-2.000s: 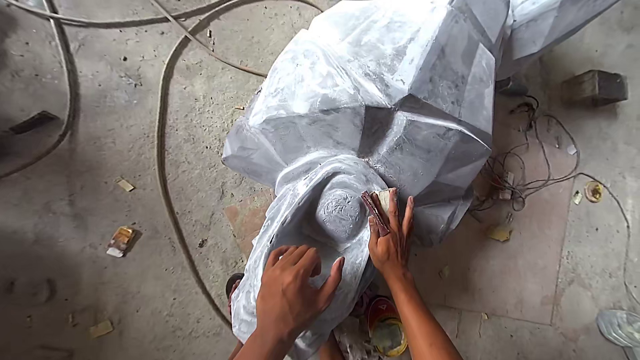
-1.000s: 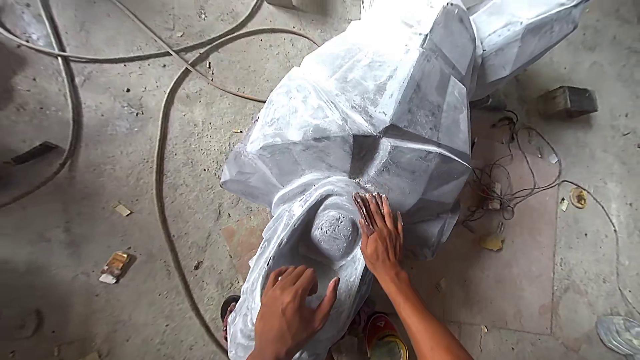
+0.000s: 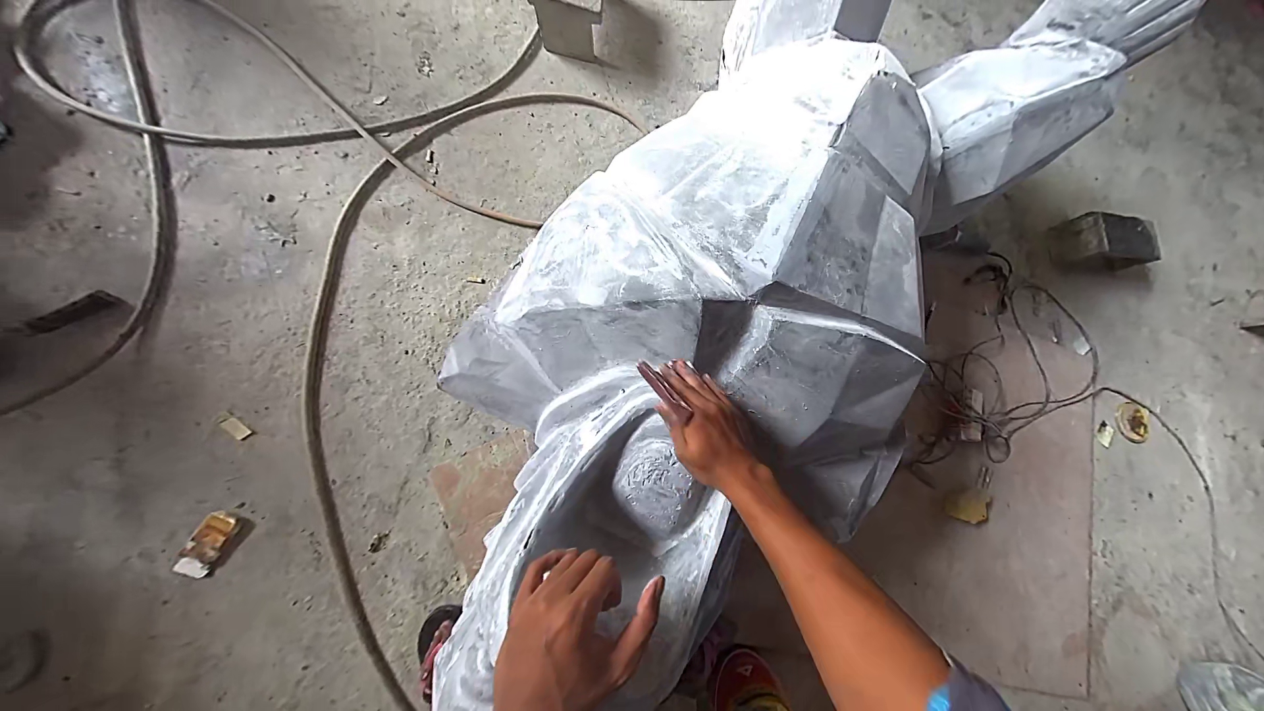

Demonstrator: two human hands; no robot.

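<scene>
A large faceted sculpture [image 3: 820, 227], coated grey and white, lies across the floor. Its near end has a hollow with a raised rim around a rounded knob [image 3: 657, 484]. My right hand [image 3: 706, 425] lies on the upper rim just above the knob, with a folded piece of brown sandpaper [image 3: 666, 391] held under and beside its fingers. Over the lower part of the hollow is my left hand [image 3: 578, 622], its fingers bent and thumb apart, holding nothing. Whether its fingertips touch the surface cannot be told.
A thick hose [image 3: 321, 336] loops over the concrete floor on the left. Thin tangled wires [image 3: 1007, 395] and a grey block [image 3: 1108, 240] lie on the right, another block [image 3: 571, 28] at the top. Scraps, including a small crumpled packet [image 3: 209, 543], are scattered about. A shoe [image 3: 746, 679] shows below the sculpture.
My right hand has moved from the right side of the rim up and leftward along it, sandpaper still in it. My left hand stays over the hollow.
</scene>
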